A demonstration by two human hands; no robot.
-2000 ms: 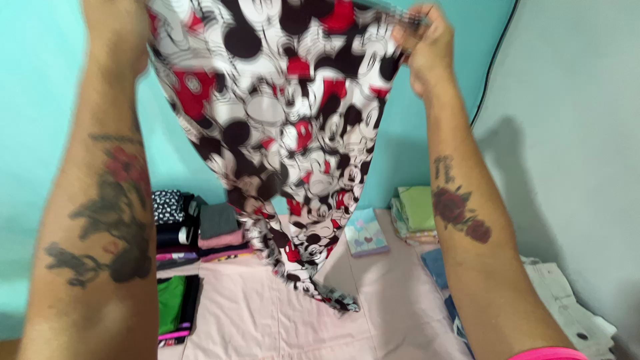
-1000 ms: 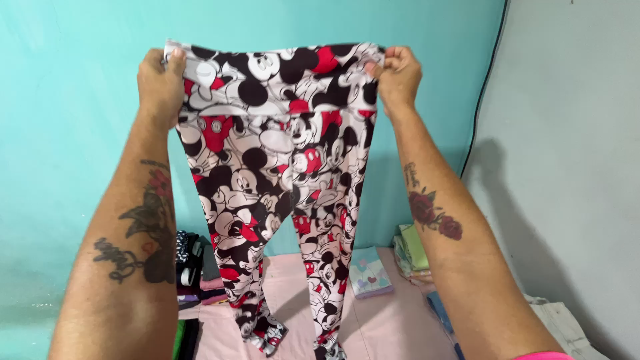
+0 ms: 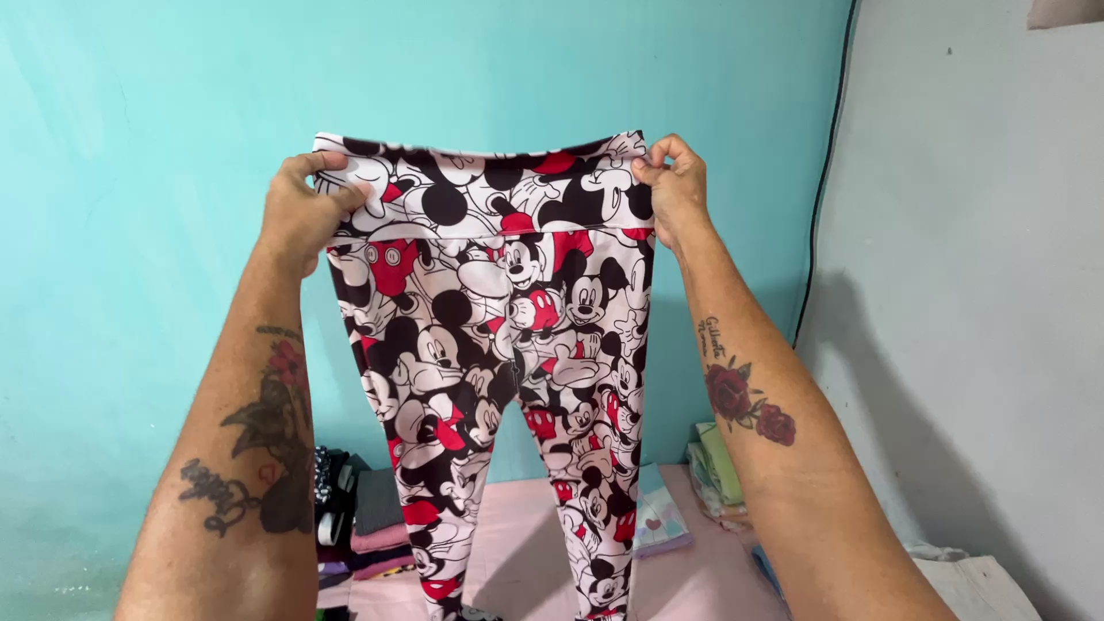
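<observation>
A pair of leggings (image 3: 492,345) with a black, white and red cartoon mouse print hangs upright in front of me, its wide waistband stretched between my hands. My left hand (image 3: 310,203) pinches the left end of the waistband, thumb in front. At the right end, my right hand (image 3: 677,190) grips the same band between thumb and fingers. Both legs hang down apart over a pink sheet; their lower ends reach the bottom edge of the view.
Folded clothes (image 3: 379,526) are stacked at the left on the pink sheet (image 3: 526,543). A light blue printed folded cloth (image 3: 662,509) and a green folded pile (image 3: 720,466) lie behind at the right. White fabric (image 3: 975,586) is at lower right. A turquoise wall (image 3: 517,69) stands behind.
The leggings were blurred and bunched toward the bottom two seconds ago; now they hang spread, with the waistband flat and the legs apart. Both hands have kept hold of the waistband.
</observation>
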